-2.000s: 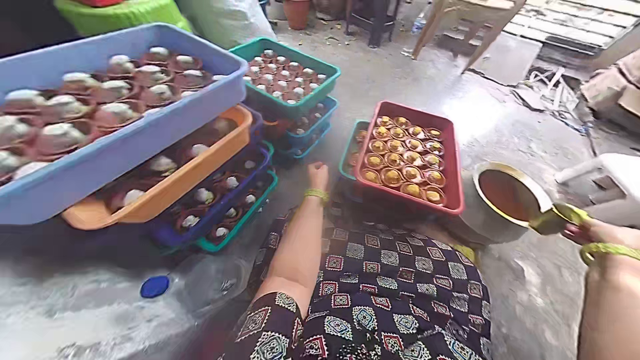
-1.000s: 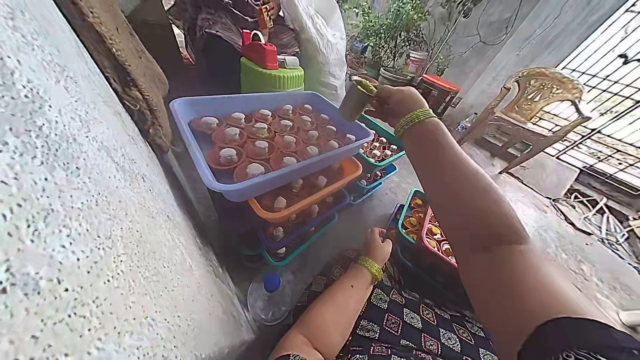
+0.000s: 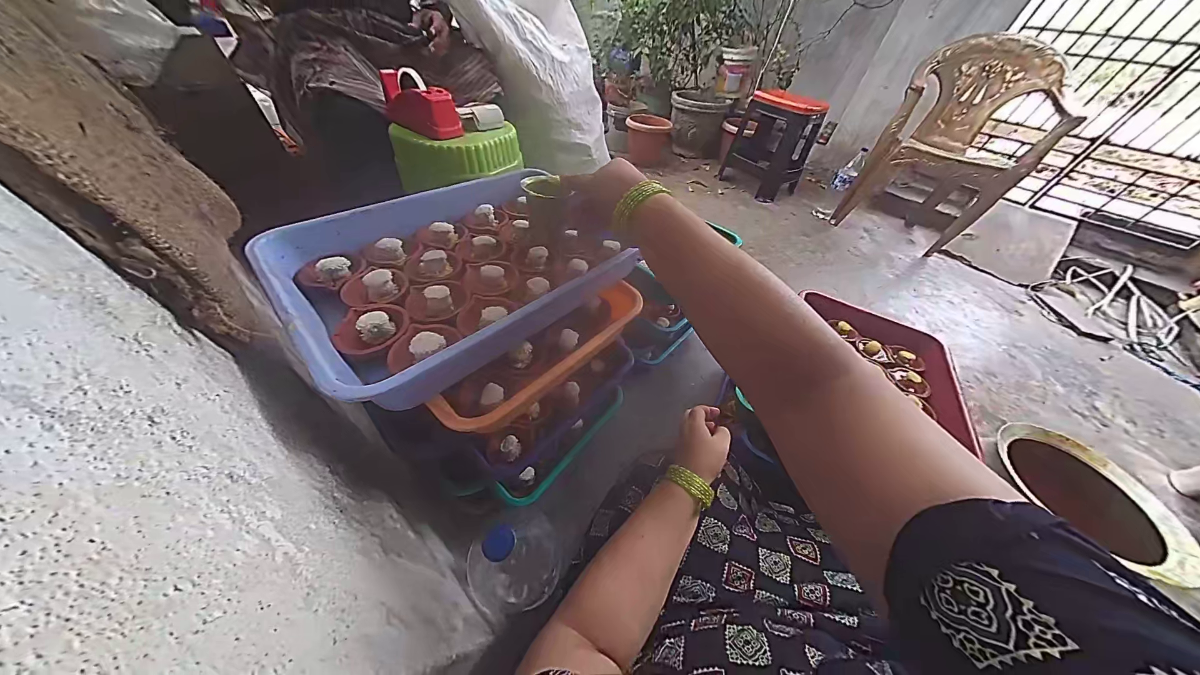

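Note:
My right hand [image 3: 607, 187] reaches over the far right corner of a light blue plastic tray [image 3: 328, 361] and grips a small metal cup [image 3: 546, 208] by its side. Inside the tray stand rows of small clay cups [image 3: 369, 330], each with a whitish lump on top. An orange tray [image 3: 539, 380] and several others are stacked beneath it. My left hand [image 3: 703, 441], its fingers curled with nothing seen in them, is near my lap beside a partly hidden stack. A dark red tray [image 3: 947, 375] of clay cups with yellowish lumps lies to the right, near a pot of brown liquid [image 3: 1087, 497].
A plastic bottle with a blue cap [image 3: 514, 562] lies by the near left wall [image 3: 225, 487]. Behind the trays are a green container [image 3: 455, 155], a white sack [image 3: 548, 84] and a seated person. A stool [image 3: 776, 141], plant pots and a chair [image 3: 956, 122] stand farther back.
Two seconds ago my right hand held the cup beside the pot; it has moved left over the light blue tray. The view has turned left.

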